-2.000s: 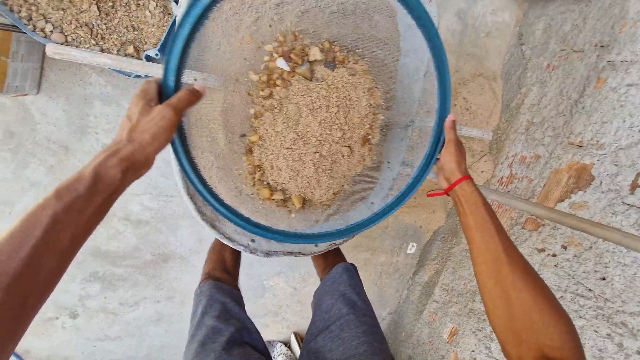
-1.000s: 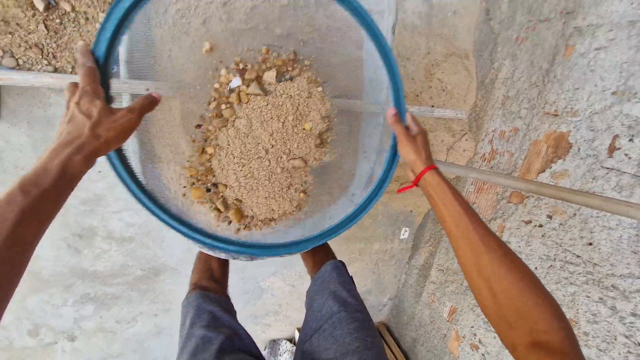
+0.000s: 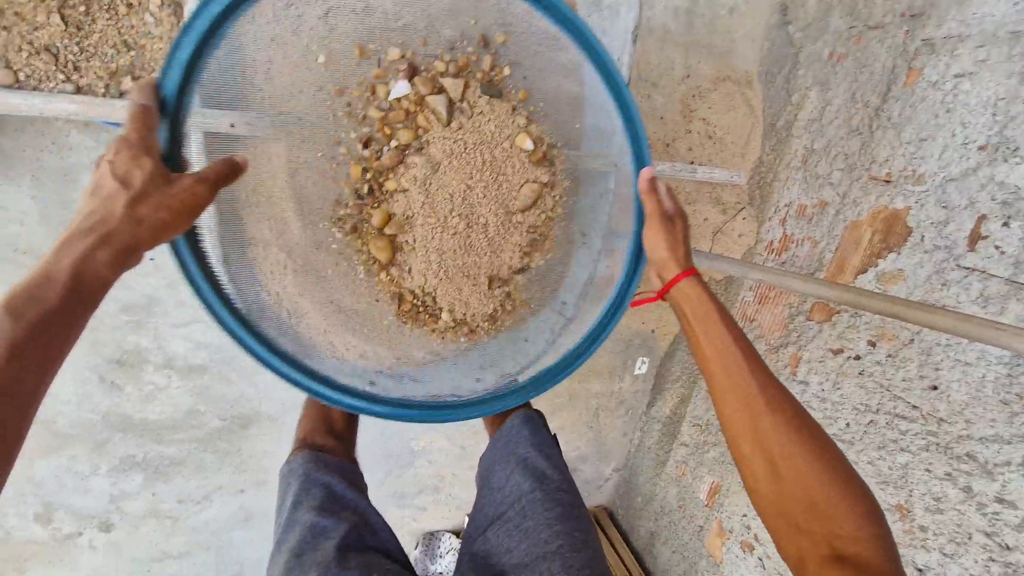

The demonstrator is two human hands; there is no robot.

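Note:
A round sieve with a blue rim (image 3: 448, 408) and fine mesh is held up in front of my legs. My left hand (image 3: 152, 180) grips its left edge, the thumb lying over the rim. On the right edge, my right hand (image 3: 662, 228), with a red string at the wrist, holds the rim; its fingers are partly hidden. Coarse sand (image 3: 472, 216) lies heaped on the mesh, with pebbles (image 3: 382, 248) and small stones mostly along its left and top sides. A white chip (image 3: 399, 89) sits among the stones.
Gravelly sand (image 3: 88, 40) fills the top left corner. A wooden strip (image 3: 64, 104) passes behind the sieve and shows again at right. A pole (image 3: 864, 300) reaches from near my right hand to a rough, chipped wall (image 3: 880, 416). Wooden pieces (image 3: 616, 544) lie low by my leg.
Both hands still hold the sieve, which has shifted left since the earliest frame. The sand and stones have moved about on the mesh, and more stones show at the heap's upper left.

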